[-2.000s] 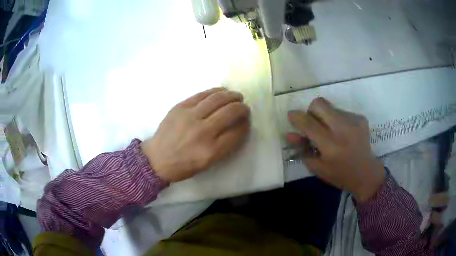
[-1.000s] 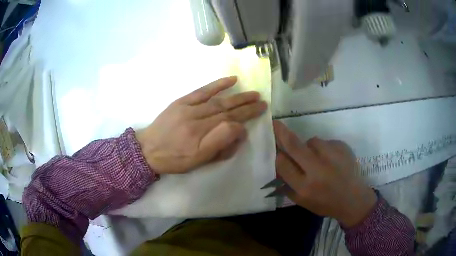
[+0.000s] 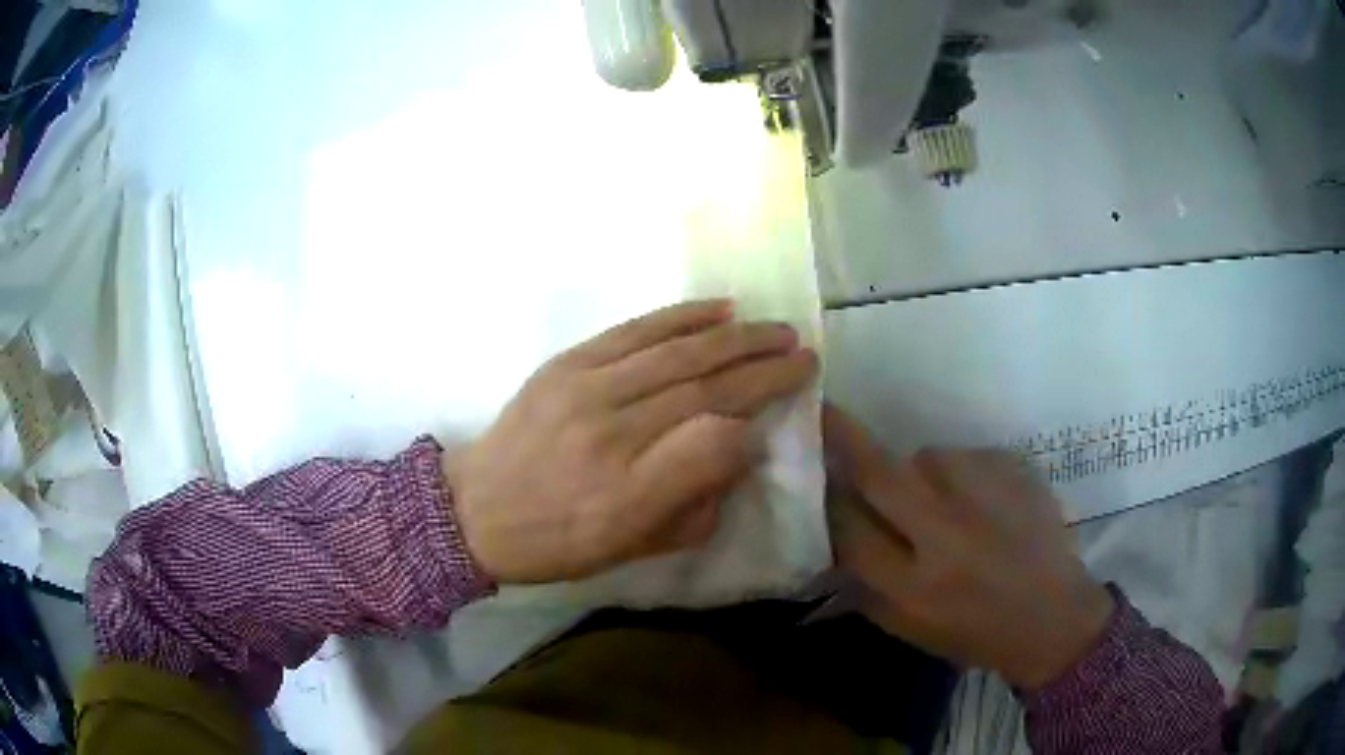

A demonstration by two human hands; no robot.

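A white fabric panel (image 3: pixel 752 244) lies on the white table, its right edge running from under the presser foot (image 3: pixel 779 92) toward me. My left hand (image 3: pixel 627 443) lies flat on the panel, fingers together near that edge. My right hand (image 3: pixel 959 538) is blurred at the panel's lower right edge, fingertips against the cloth. The blades of the small scissors (image 3: pixel 829 605) show faintly under my right hand; most of the tool is hidden. The machine head (image 3: pixel 885 67) stands above.
The white lamp (image 3: pixel 628 42) hangs left of the needle area. A ribbed knob (image 3: pixel 944 149) sits at the machine's right. The printed ruler (image 3: pixel 1195 435) runs along the front edge. White cloth pieces (image 3: pixel 133 339) hang at left, with a tan tag (image 3: pixel 27 387).
Both hands are lower in view than a second ago. The scissors blades, clearly seen spread before, are now mostly hidden. The panel's lower right part is more wrinkled.
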